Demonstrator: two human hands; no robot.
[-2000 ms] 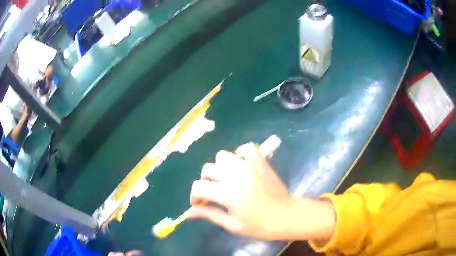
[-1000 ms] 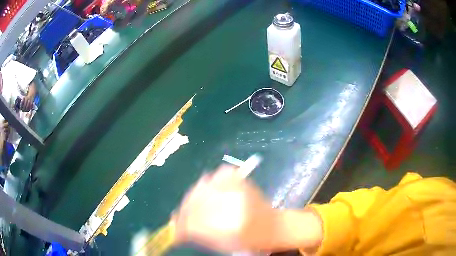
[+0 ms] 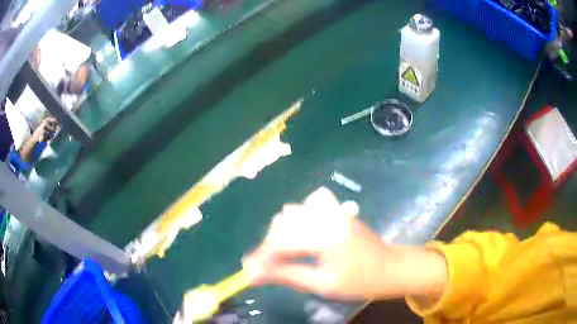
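My right hand (image 3: 322, 253), blurred, is closed around a yellow-handled toothbrush (image 3: 221, 292) over the green bench. The brush head points down and left, near the picture's lower edge. The end of the handle shows pale beside my fingers. Dark, blurred shapes lie under the brush at the lower edge; I cannot tell what they are. My left hand is not clearly in view. A pale strip (image 3: 345, 182) lies on the bench just beyond my right hand.
A white bottle (image 3: 419, 60) with a warning triangle stands beyond a round dish (image 3: 391, 118) with a thin stick on its rim. Blue baskets stand at lower left (image 3: 88, 297) and upper right (image 3: 506, 25). A torn tape strip (image 3: 215, 183) runs along the bench. People sit opposite; a red-framed stool (image 3: 553, 142) is at right.
The view has shifted, so the bottle and dish appear further right and more of the lower-left basket shows. My right hand still holds the toothbrush, with its head low at the left.
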